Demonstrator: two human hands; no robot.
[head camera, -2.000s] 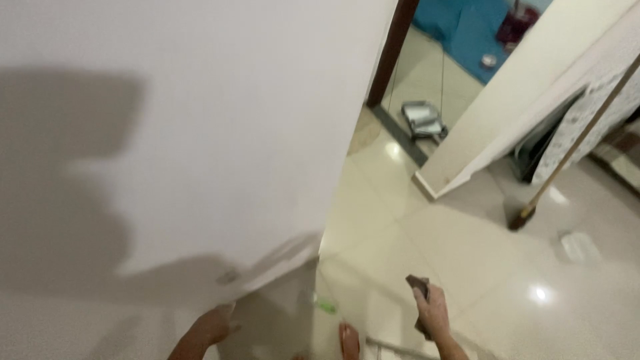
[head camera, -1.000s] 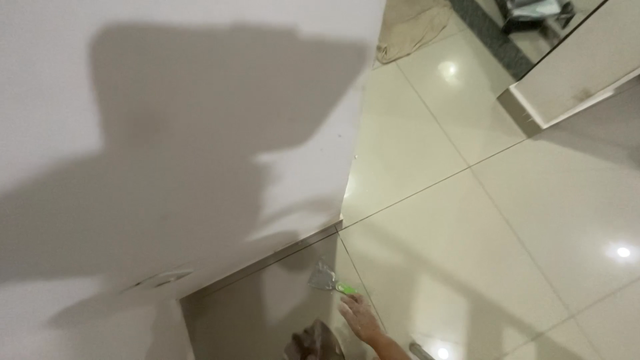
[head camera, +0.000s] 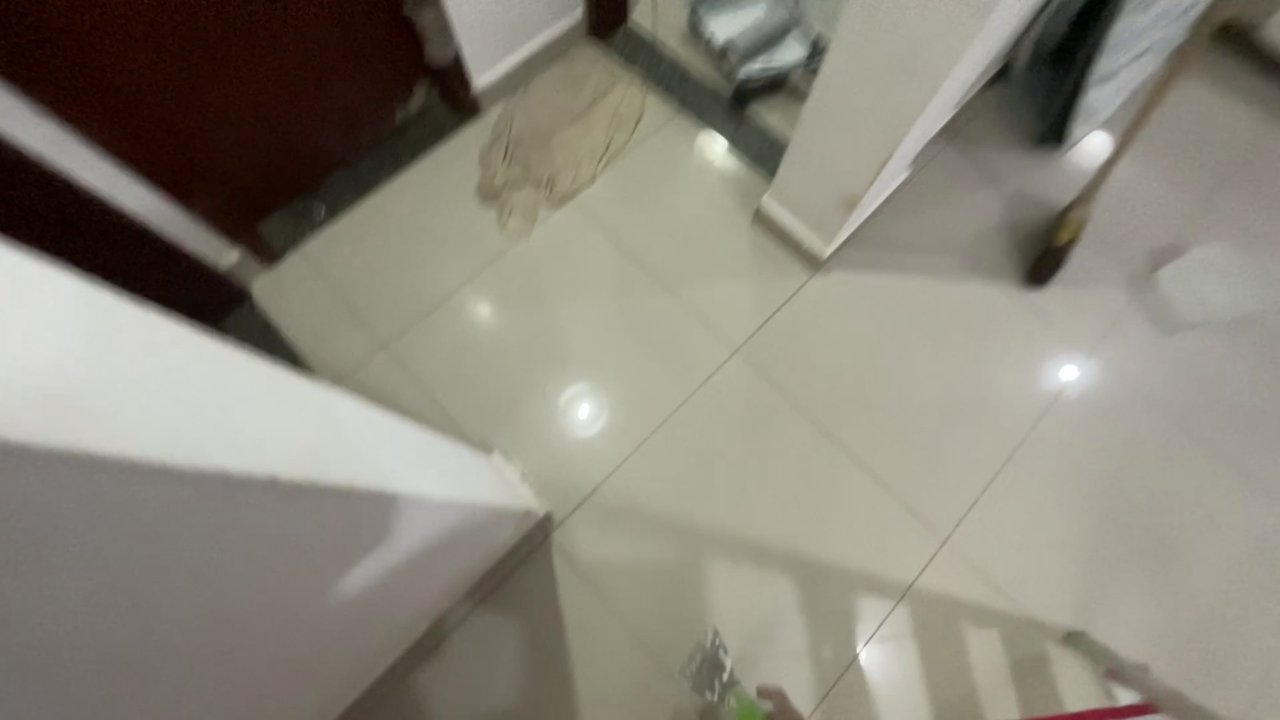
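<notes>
At the bottom edge, my right hand (head camera: 778, 702) shows only by its fingertips, around the green handle of a putty knife (head camera: 709, 668). The knife's metal blade points up and is smeared with pale material. Beneath it is the glossy tiled floor, with the corner of a white wall (head camera: 520, 490) up to the left. The rest of my right hand is cut off by the frame. My left hand is not in view.
A beige cloth (head camera: 565, 130) lies near the dark red door (head camera: 210, 90). A broom (head camera: 1065, 235) stands at the right, near a blurred white item (head camera: 1210, 285). A pole-like thing (head camera: 1130, 670) and a red edge (head camera: 1100, 712) show at the lower right. A white wall end (head camera: 850, 120) juts in.
The putty knife lay on the floor two seconds ago, while my right hand held a dark block; now that hand has the knife. My left hand has left the view. The view has swung.
</notes>
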